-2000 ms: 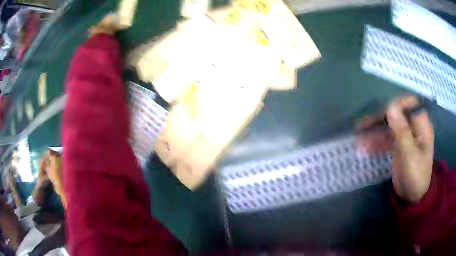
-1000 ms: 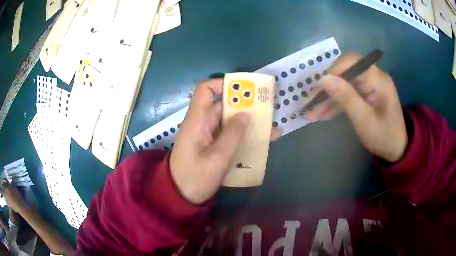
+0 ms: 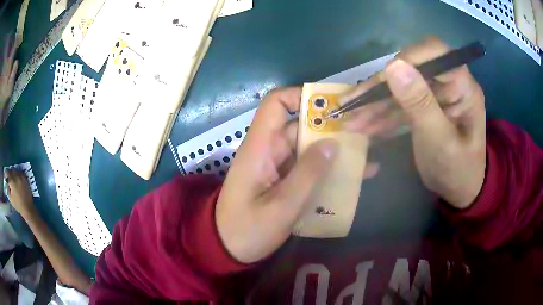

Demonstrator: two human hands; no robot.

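My left hand (image 3: 268,173) holds a cream back cover (image 3: 333,184) upright in the picture, thumb across its face, fingers behind it. The cover's yellow camera area (image 3: 315,113) is at the top and shows dark round spots; a small dark logo is near the bottom. My right hand (image 3: 440,113) grips dark tweezers (image 3: 440,62), whose fine tip is at the camera area. Whether the tip holds a piece cannot be told. A white lens sheet (image 3: 208,143) with rows of black dots lies beneath, partly hidden by the cover and both hands.
Overlapping cream back covers (image 3: 172,59) lie at the upper left. White dotted strips (image 3: 71,155) lie left of them, and another dotted sheet (image 3: 488,18) is at the upper right. Another person's hand and forearm (image 3: 44,238) show at the lower left.
The tweezers have moved from over the lens sheet to the cover's camera area. My left hand and the cover have shifted slightly right in the picture.
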